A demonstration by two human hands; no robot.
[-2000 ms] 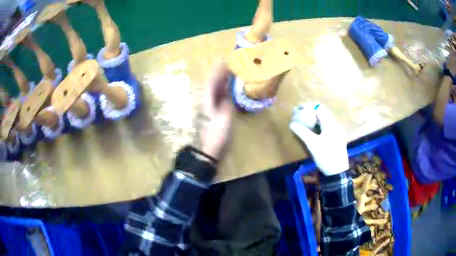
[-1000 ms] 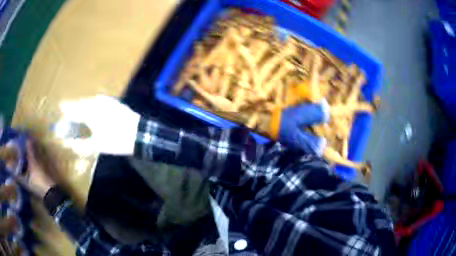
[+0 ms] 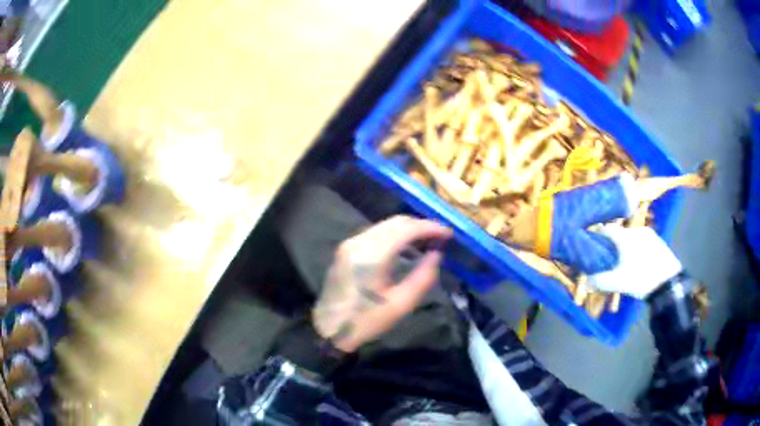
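A lower body in blue shorts [image 3: 590, 218], with a yellow-orange strap [image 3: 545, 223] at its waist, lies over the right part of the blue crate. One tan leg sticks out past the crate's right rim. My right hand [image 3: 637, 262], in a white glove, is on the lower leg of the shorts and grips it; its fingers are partly hidden. The crate is filled with loose tan legs [image 3: 492, 125]. My left hand [image 3: 379, 279] is bare and empty, fingers curled and thumb apart from them, in front of the crate's near rim.
The tan table [image 3: 208, 158] curves along the left, with a row of blue-shorts assemblies [image 3: 62, 241] at its far left. A green belt [image 3: 108, 50] is behind it. The blue crate's rim [image 3: 417, 195] is close by my left hand. A red container [image 3: 596, 46] is beyond the crate.
My gloved right hand has moved from over the table to the shorts at the crate. My left hand has come from the row of assemblies to near the crate. The view has shifted.
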